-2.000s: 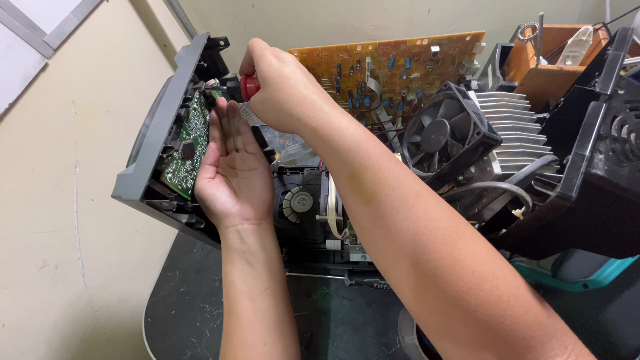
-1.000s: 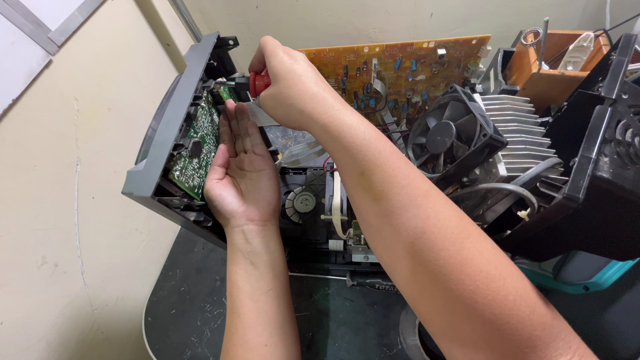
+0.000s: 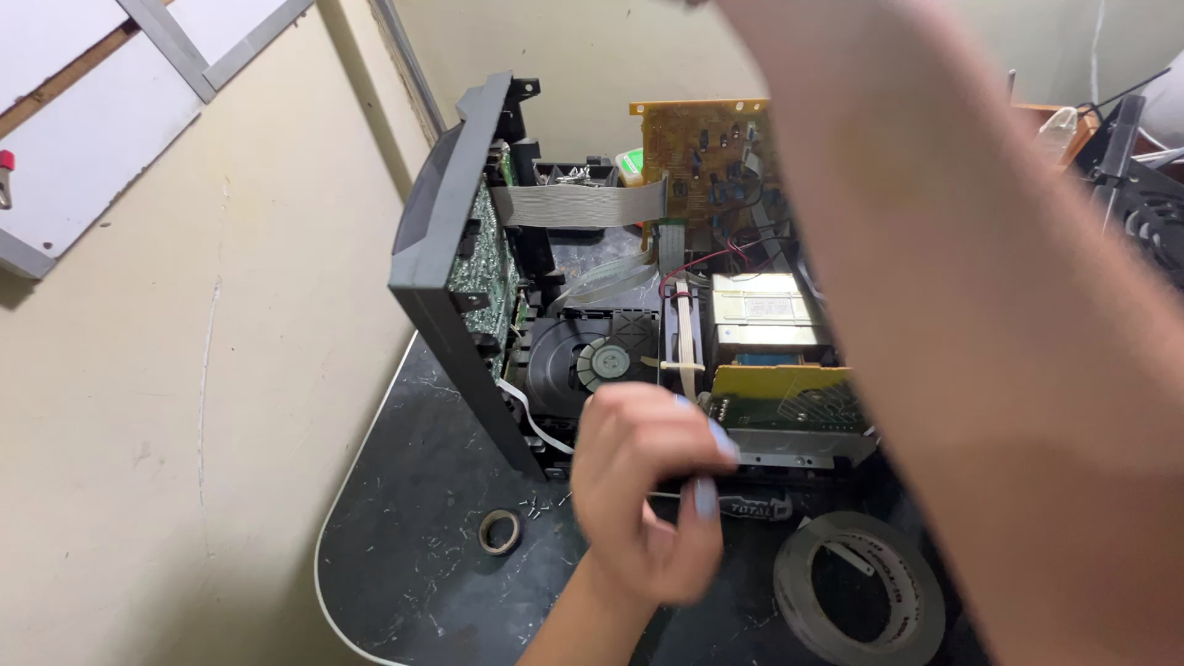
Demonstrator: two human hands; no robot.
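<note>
My left hand (image 3: 647,490) is blurred, its fingers curled, in front of the near side of an opened electronic unit; whether it holds anything cannot be told. My right forearm (image 3: 888,240) crosses the right side of the view, and that hand is almost wholly past the top edge. The unit's grey front panel (image 3: 444,259) stands tilted at left with a green circuit board (image 3: 490,268) behind it. A flat ribbon cable (image 3: 587,205) runs from there to an upright brown circuit board (image 3: 689,148). Below lie a disc mechanism (image 3: 601,361) and a transformer (image 3: 766,310).
A large tape roll (image 3: 860,592), a small tape ring (image 3: 499,533), loose screws (image 3: 536,507) and a Total screwdriver (image 3: 754,506) lie on the dark tabletop (image 3: 416,573). Behind the unit sits a black tray of screws (image 3: 578,176). A wall (image 3: 259,324) rises at left.
Both hands have left the front panel's upper end. My left hand has moved down toward the unit's near side and curled. My right hand, earlier on a red-handled tool, has risen nearly out of view.
</note>
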